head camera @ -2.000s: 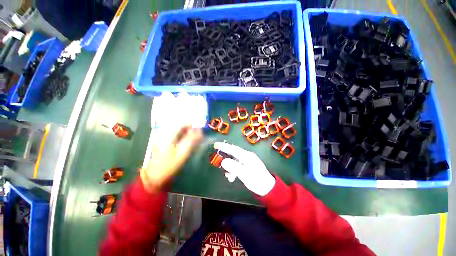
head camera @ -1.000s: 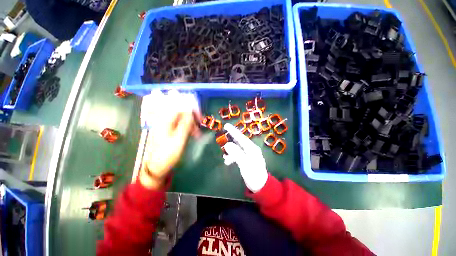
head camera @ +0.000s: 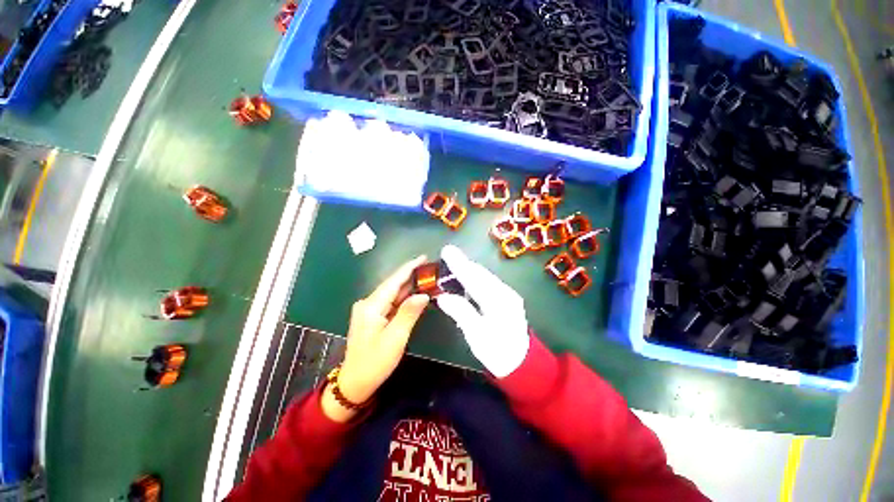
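A copper coil (head camera: 427, 279) with a dark part at its right side is held between my two hands above the green bench. My bare left hand (head camera: 384, 312), with a bracelet, grips it from the left. My white-gloved right hand (head camera: 482, 309) holds it from the right. The fingers hide part of it. A small white insulating piece (head camera: 362, 237) lies on the bench to the upper left of my hands. A loose pile of copper coils (head camera: 534, 227) lies on the bench to the upper right of my hands.
A small blue tray (head camera: 365, 194) with bright white contents stands behind. The upper blue bin (head camera: 461, 130) holds flat black frames. The right blue bin (head camera: 632, 284) holds chunky black housings. The conveyor belt (head camera: 123, 240) at the left carries spaced coils, beyond a pale metal rail (head camera: 260, 338).
My left hand has moved from the white tray down to the coil. A white piece now shows on the bench. The view has shifted, and the belt coils stand elsewhere in it.
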